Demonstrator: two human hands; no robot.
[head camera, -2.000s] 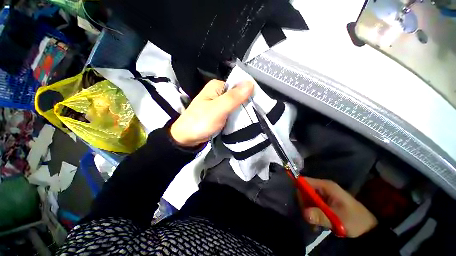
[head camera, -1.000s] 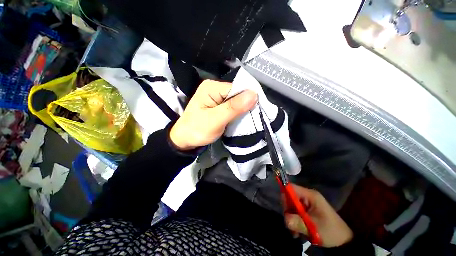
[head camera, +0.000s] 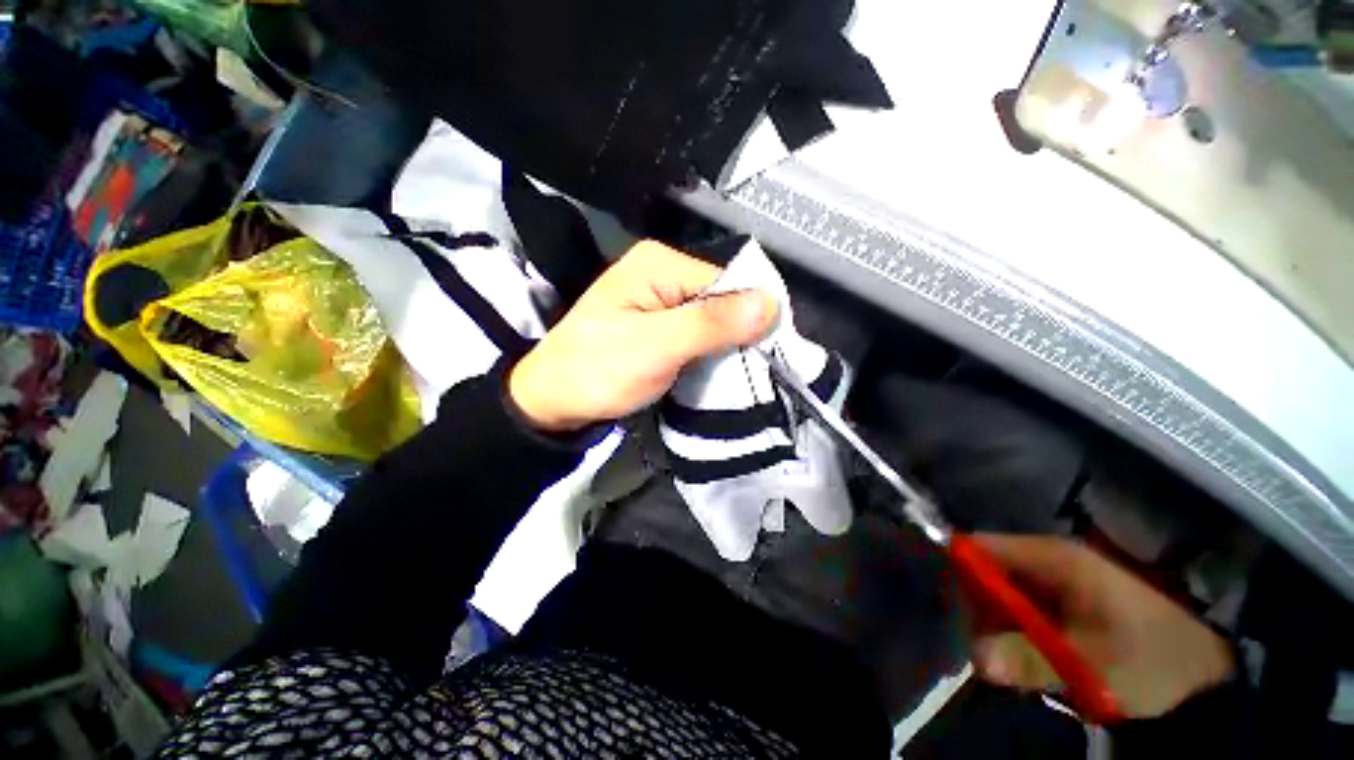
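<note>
My left hand (head camera: 639, 339) pinches the top of a white panel with black stripes (head camera: 728, 453) between thumb and fingers, over my dark lap. The panel hangs down from the pinch, its lower edge uneven. My right hand (head camera: 1106, 631) holds the fabric scissors (head camera: 1028, 616) by their red handles, low at the right, slightly blurred. The silver blades point up and left, with the tips at the panel just below my left thumb. Whether the blades are apart or closed is hard to tell.
Black garment pieces (head camera: 550, 89) lie at the top. A table-edge ruler (head camera: 965, 282) runs along the white table, below the sewing machine (head camera: 1188, 134). At left are a yellow plastic bag (head camera: 297, 349), finished striped pieces (head camera: 446, 282), a blue crate (head camera: 235, 512) and fabric offcuts (head camera: 89, 446).
My right hand and the scissors have moved right, away from the panel, so the blades lie at a flatter slant. The panel hangs narrower; my left hand keeps its pinch.
</note>
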